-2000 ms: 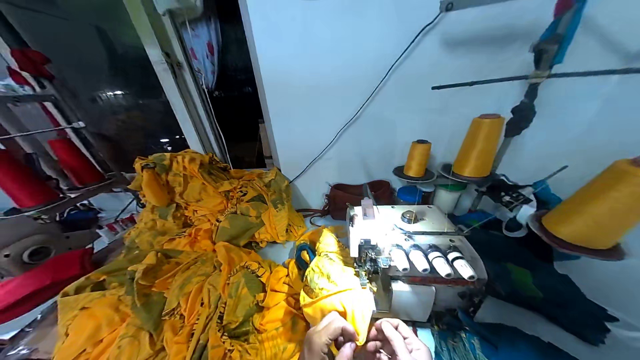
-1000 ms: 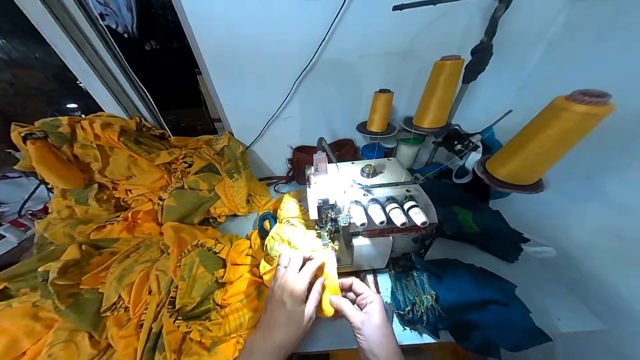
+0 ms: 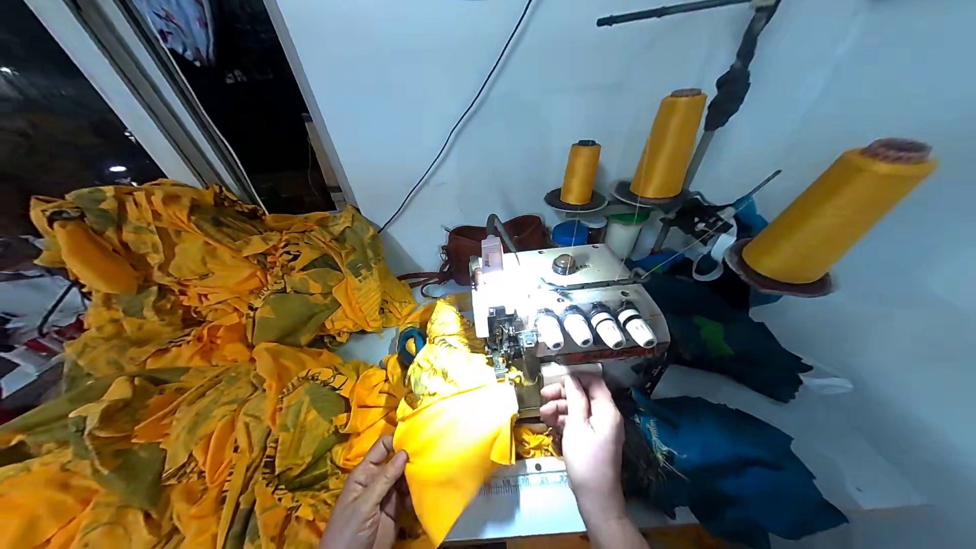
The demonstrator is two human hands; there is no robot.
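Note:
An overlock sewing machine (image 3: pixel 595 305) with a lit needle area stands at the centre. Yellow fabric (image 3: pixel 454 450) hangs from its presser foot toward the front edge. My left hand (image 3: pixel 370 496) pinches the left edge of this fabric between thumb and fingers. At the machine's front right, my right hand (image 3: pixel 587 435) is raised with bent fingers near the white front cover (image 3: pixel 568 371); whether it grips anything is unclear. A large heap of yellow and olive patterned fabric (image 3: pixel 206 366) lies to the left. Dark blue scissor handles (image 3: pixel 410 345) show beside the cloth.
Yellow thread cones (image 3: pixel 835 217) stand on holders behind and right of the machine. Dark teal fabric (image 3: pixel 740 465) lies at the right. A brown bag (image 3: pixel 496 244) sits against the wall. A black cable (image 3: pixel 465 114) runs down the wall, and a window frame (image 3: pixel 152 91) is at the left.
My hands, close together on the yellow fabric one second ago, are now apart. The right has moved off the cloth toward the machine's front; the left holds the fabric's left edge, spread wider. The view has shifted.

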